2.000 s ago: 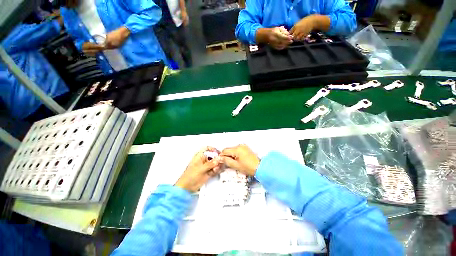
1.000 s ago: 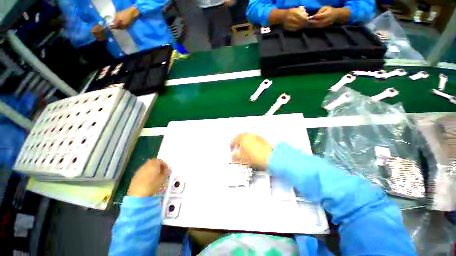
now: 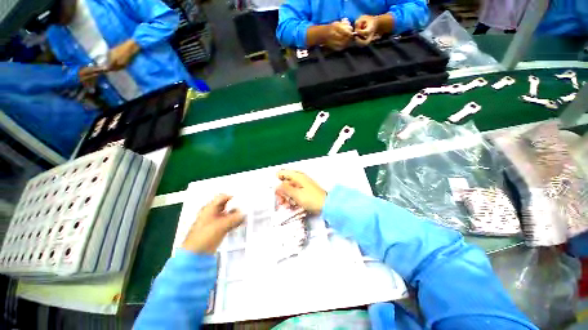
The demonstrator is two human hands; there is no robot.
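Note:
A white parts tray (image 3: 335, 290) lies at the near edge of the green belt. A loose pile of pale strip parts (image 3: 293, 235) lies on its middle. My right hand (image 3: 301, 192) is just above the pile's top edge, fingers curled; whether they grip a strip is too blurred to tell. My left hand (image 3: 213, 223) is over the tray's left side, apart from my right hand, fingers bent towards the pile. Whether it holds a square part is unclear. A key-shaped unit (image 3: 342, 139) lies on the belt just beyond the tray.
Filled white trays (image 3: 58, 213) stand stacked at left on a yellowish board (image 3: 71, 293). Clear bags of strip parts (image 3: 490, 209) lie at right. More key-shaped units lie on the belt (image 3: 238, 145). Two workers in blue stand opposite by black trays (image 3: 374, 71).
My hands were together over the pile, then parted. A key-shaped unit has appeared on the belt beyond the tray. My left hand has since moved from the tray's left edge inward. The view has shifted.

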